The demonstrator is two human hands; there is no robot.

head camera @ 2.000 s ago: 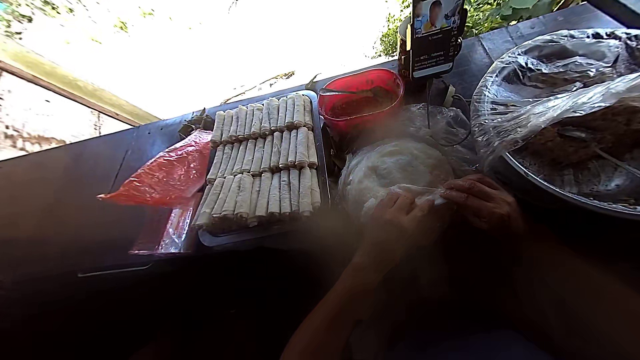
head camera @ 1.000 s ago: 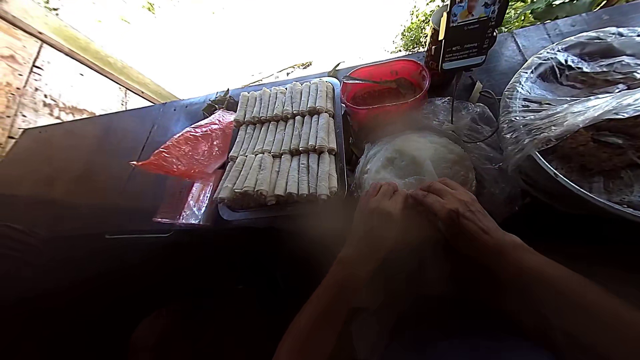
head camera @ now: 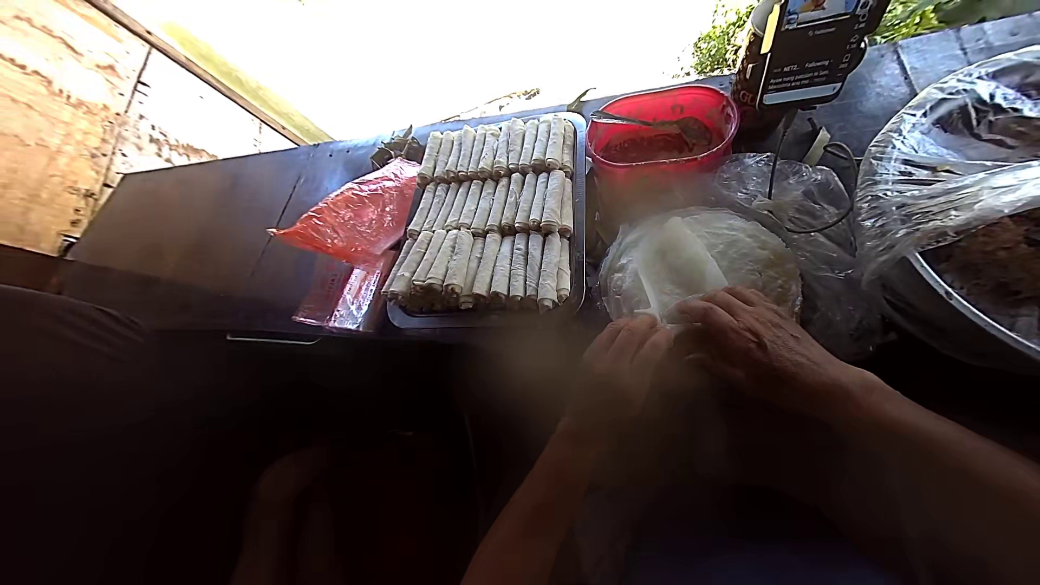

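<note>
My left hand (head camera: 621, 366) and my right hand (head camera: 751, 337) are side by side at the near edge of a round, plastic-covered stack (head camera: 756, 252). Between their fingertips they grip the near end of a pale spring roll wrapper (head camera: 678, 260), whose far part lies flat on the stack. What is under my fingers is hidden. Left of the stack, a metal tray (head camera: 578, 203) holds rows of rolled, uncooked spring rolls (head camera: 487, 203). Behind the stack stands a red plastic tub (head camera: 658, 162) with a spoon (head camera: 642, 122) resting in it.
On the right is a large metal basin (head camera: 967, 305) of brown filling under clear plastic. A phone (head camera: 804, 61) stands upright at the back, with a cable below it. A red plastic bag (head camera: 357, 215) and a clear packet (head camera: 353, 296) lie left of the tray.
The wrapper's far part now shows flat beyond my fingers. Both hands have come to the near edge of the stack. The view has shifted.
</note>
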